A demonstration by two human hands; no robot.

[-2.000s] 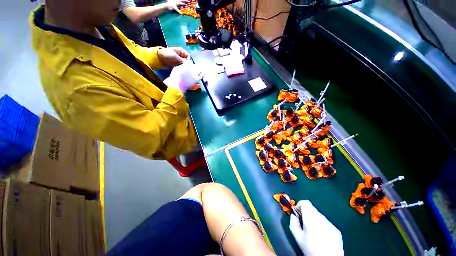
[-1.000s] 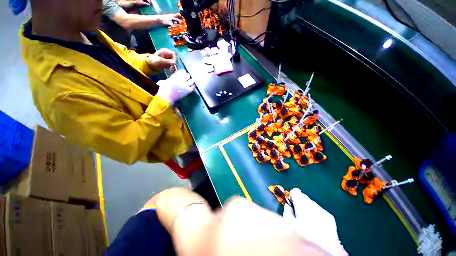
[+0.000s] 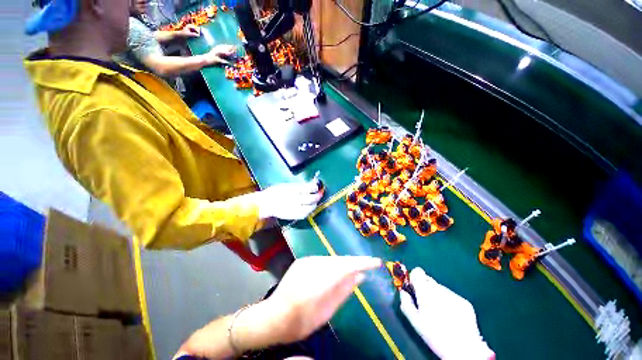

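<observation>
My right hand, in a white glove, is shut on a small orange-and-black part above the green bench; a dark piece shows between the part and the fingers. My left hand is bare, with a thin bracelet at the wrist. Its fingertips reach close to the part's left side; whether they touch or grip anything cannot be told. A heap of orange-and-black parts with thin pale stems lies beyond, and a few more parts lie to the right.
A person in a yellow jacket sits at left, a gloved hand at the yellow tape corner. A black mat lies beyond. White fittings and a blue tray are at right. Cartons stand at lower left.
My left hand has come from low near the camera to beside the held part. The neighbour's gloved hand has moved from the black mat towards the tape corner, with a small dark-orange item at its fingertips.
</observation>
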